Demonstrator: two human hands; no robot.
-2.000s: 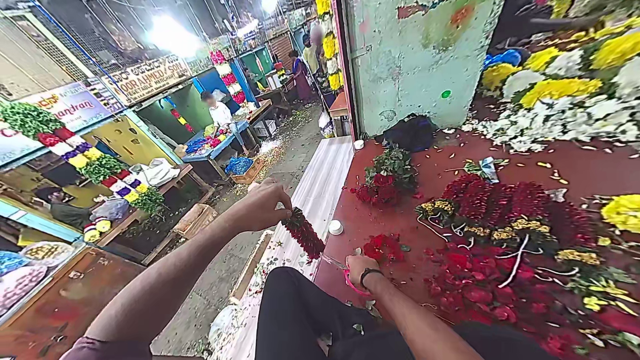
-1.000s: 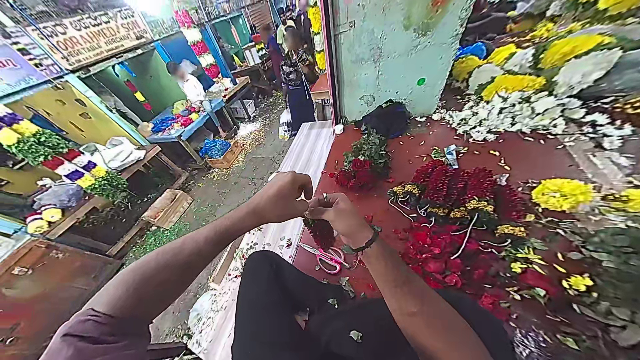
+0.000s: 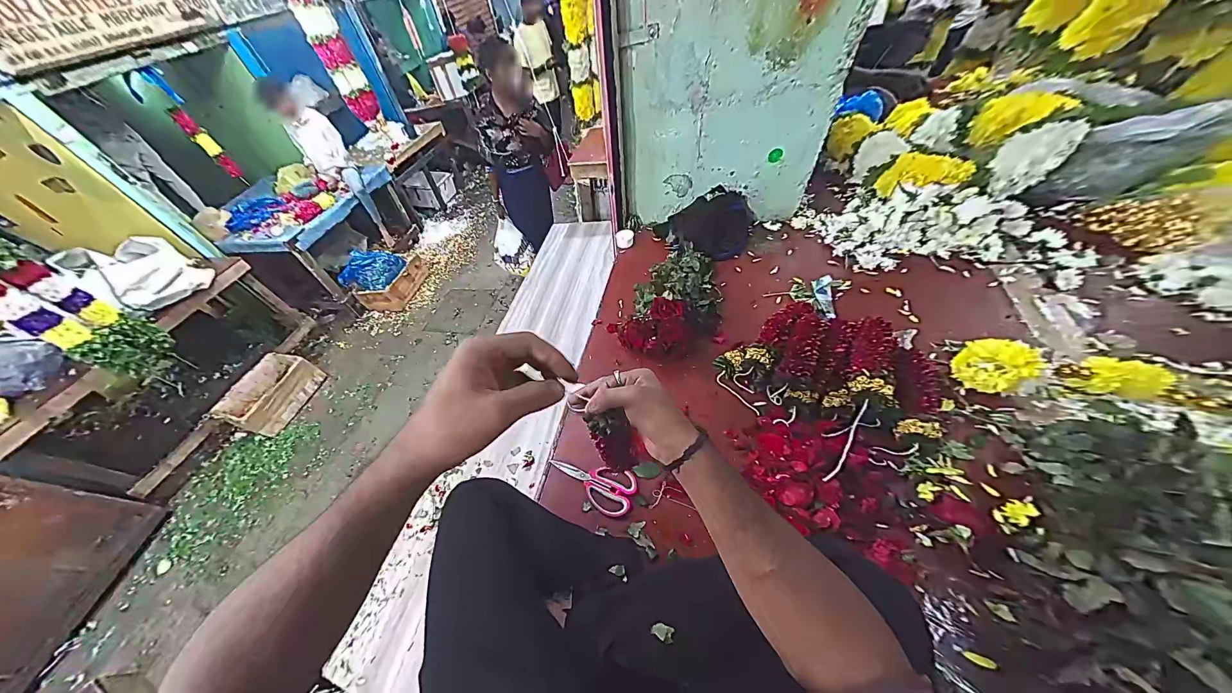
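My left hand [image 3: 500,385] pinches white thread [image 3: 575,393] between thumb and fingers. Close beside it, my right hand [image 3: 637,409] grips the same thread, and a short dark red flower garland [image 3: 609,438] hangs under its fingers. Pink-handled scissors [image 3: 608,489] lie on the red tabletop [image 3: 770,274] just below the garland. Further right are several finished dark red garlands [image 3: 837,351] with yellow ends and white strings, beside a heap of loose red petals [image 3: 804,472]. A bunch of red roses [image 3: 664,322] with green leaves rests beyond my hands.
White flowers [image 3: 943,221] and yellow chrysanthemums [image 3: 996,366] lie at the right. A pale green wall panel [image 3: 722,106] stands at the table's far edge. To the left runs a white striped ledge [image 3: 558,289] above the walkway, where a person [image 3: 515,144] stands; another is at a blue stall table [image 3: 289,231].
My right hand has left the scissors, which now lie on the table, and come up beside my left hand. The garland, earlier hanging from my left hand, now hangs under my right. The view has shifted.
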